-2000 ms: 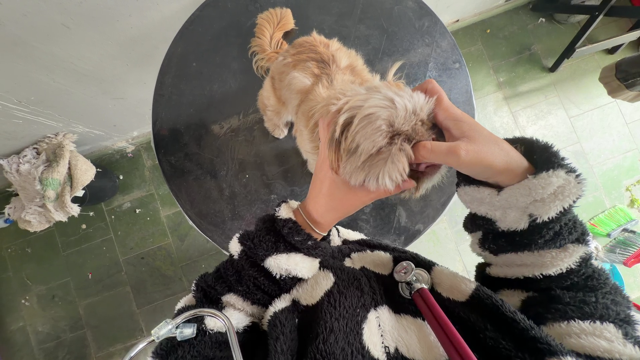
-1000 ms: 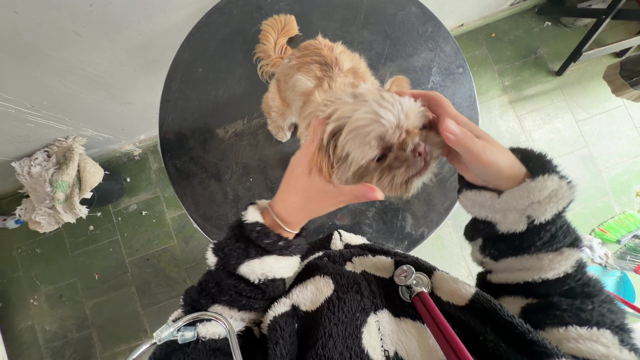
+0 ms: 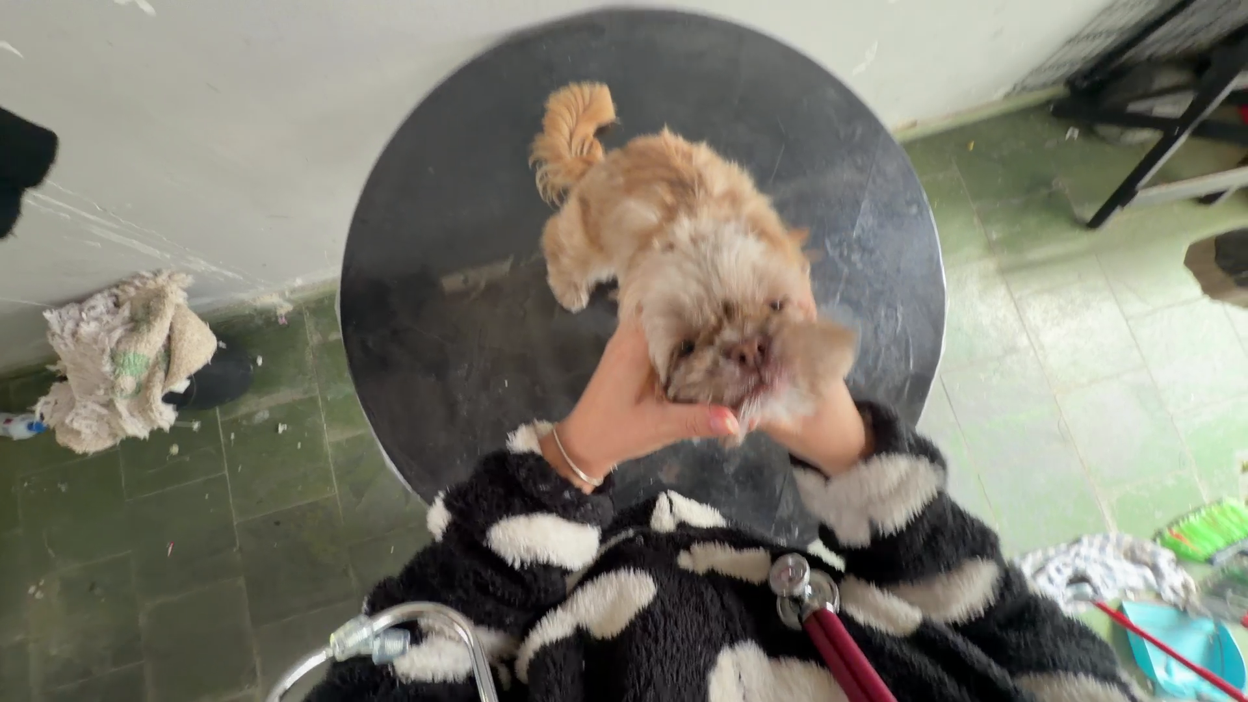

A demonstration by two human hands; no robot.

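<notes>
A small tan, shaggy dog (image 3: pixel 673 195) stands on a round black table (image 3: pixel 439 361), its face tipped up toward me. My left hand (image 3: pixel 629 405) cups the near-left side of its jaw, the thumb under the chin. Around the other side of the head is my right hand (image 3: pixel 829 414), its fingers largely hidden by blurred fur. A stethoscope with dark red tubing (image 3: pixel 843 648) hangs over my black and white fleece, and its metal chest piece (image 3: pixel 804 590) lies against my front.
A sack of ragged cloth (image 3: pixel 132 361) stands on the green tiled floor at left. At lower right lie a light blue dustpan (image 3: pixel 1185 648), a green brush (image 3: pixel 1209 531) and a patterned cloth (image 3: pixel 1107 570). A black-legged stand (image 3: pixel 1170 146) is at upper right, and a wall runs behind the table.
My right hand has moved from the side of the dog's face down to its jaw. The dog's face, bent down and largely covered two seconds ago, now points up toward me.
</notes>
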